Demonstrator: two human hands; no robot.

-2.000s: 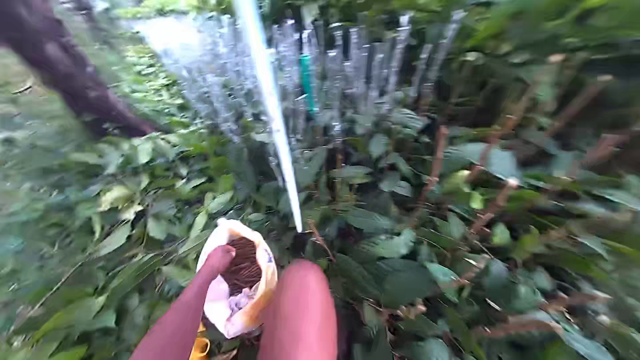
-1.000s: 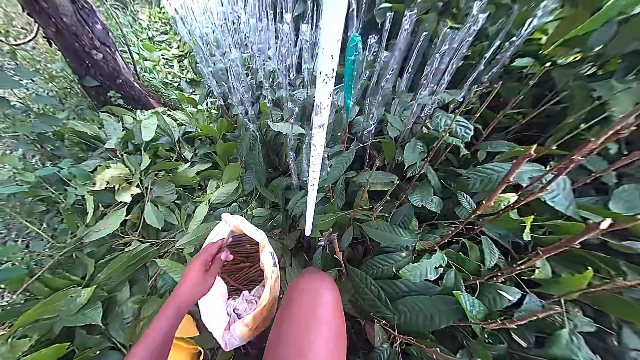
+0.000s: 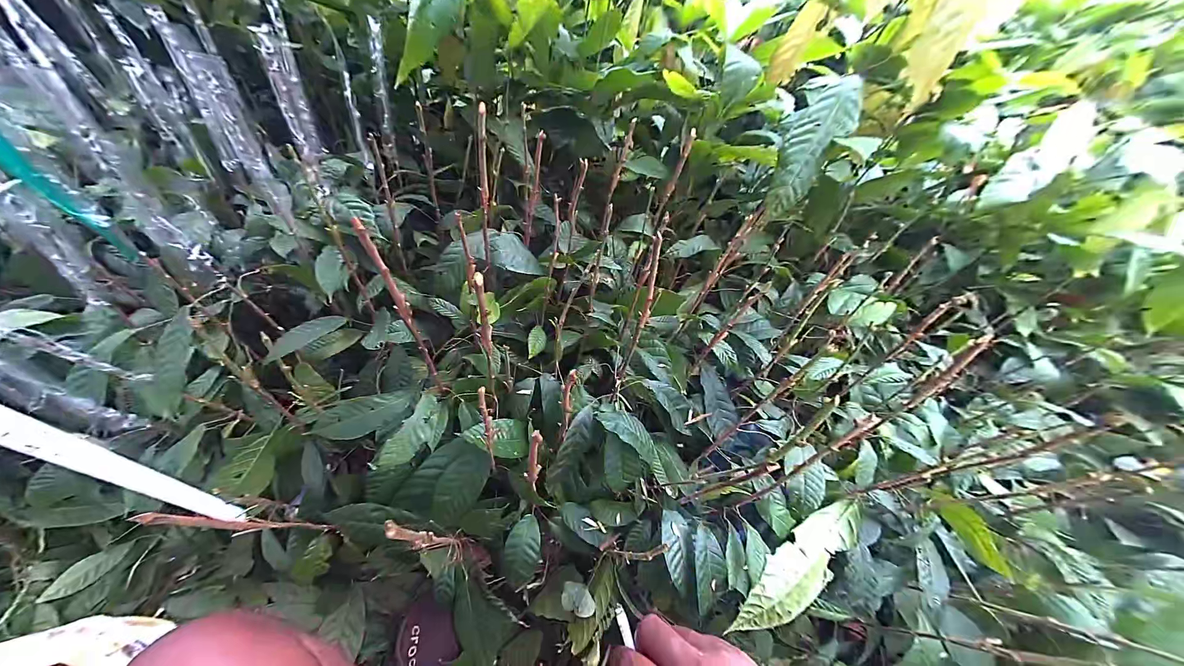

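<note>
At the bottom edge, right of the middle, is my right hand (image 3: pixel 680 645), with its fingers around a small white object (image 3: pixel 624 626), perhaps a handle or blade; most of it is hidden or cut off. Leafy seedlings with cut brown stems (image 3: pixel 398 301) stand in front of the hand. My left hand is out of view. The rim of a white cloth or plastic bag (image 3: pixel 88 638) shows at the bottom left, beside my bent knee (image 3: pixel 236 640).
A white pole (image 3: pixel 116 467) slants in from the left. Clear plastic sleeves (image 3: pixel 217 106) cover stems at the upper left, near a green strip (image 3: pixel 65 199). A dark shoe (image 3: pixel 427 632) lies low among the leaves. Bare stems reach out to the right.
The view has swung to the right. My left hand, at the bag of brown sticks in the earlier frames, is out of view. My right hand has come into view at the bottom.
</note>
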